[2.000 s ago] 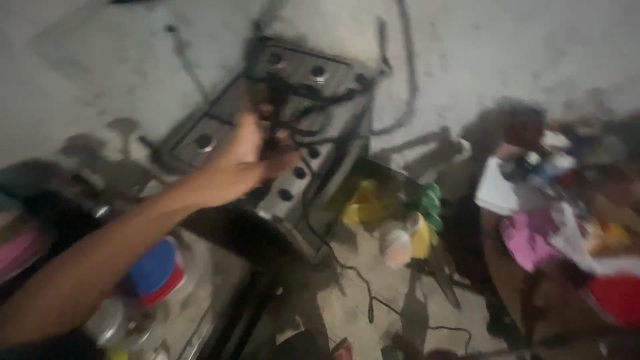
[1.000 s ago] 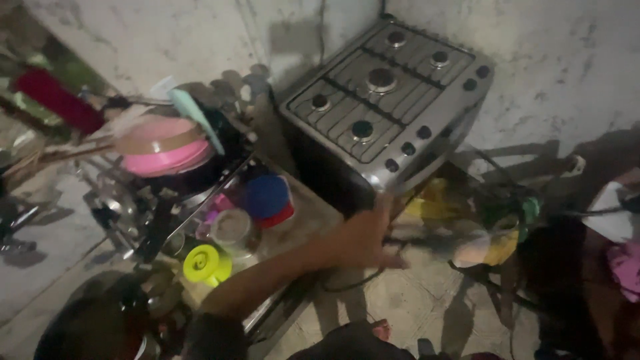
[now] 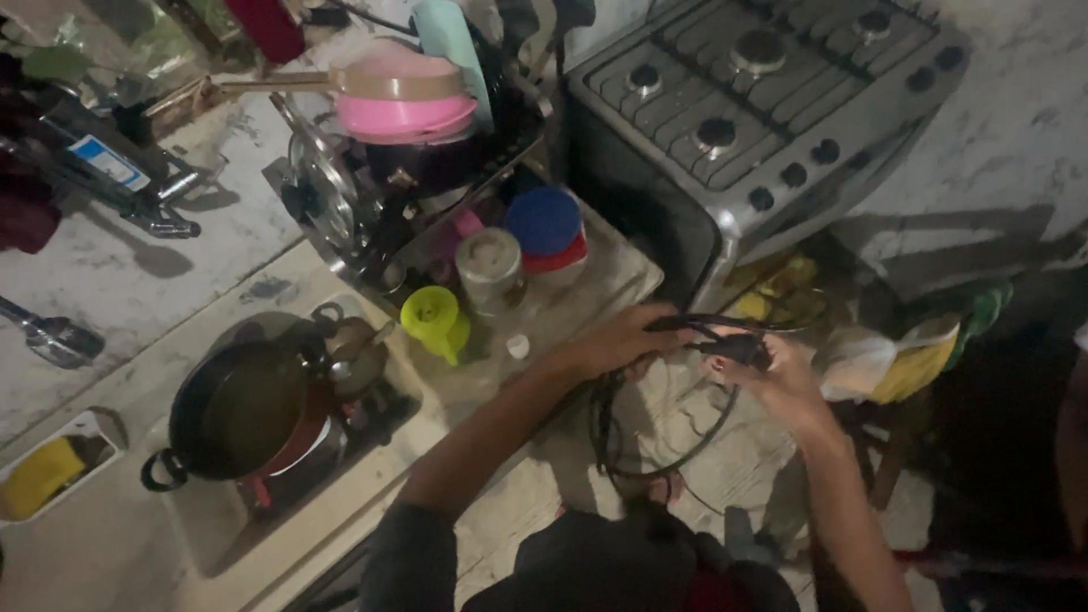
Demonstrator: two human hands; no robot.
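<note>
My left hand (image 3: 633,338) grips a black electric cable (image 3: 602,421) near the front corner of the gas stove (image 3: 722,212). Close beside it on the right, my right hand (image 3: 778,374) holds a dark piece at the cable's end (image 3: 738,347), which looks like a plug or connector. The rest of the cable hangs in a loop below both hands, above the floor. The fingers partly hide the dark piece, so its exact shape cannot be told.
Left of my arms, a counter bears a sink with a dark pot (image 3: 246,408), a yellow-green plastic cup (image 3: 432,319), a glass jar (image 3: 490,263) and a blue-lidded container (image 3: 544,223). A pink basin (image 3: 406,117) is stacked behind. Bags (image 3: 909,365) stand right of the stove.
Two seconds ago a hand was over the stove top with dark cable there; now both hands hold cable in front of the stove, whose top is bare of it. The view has swung left.
</note>
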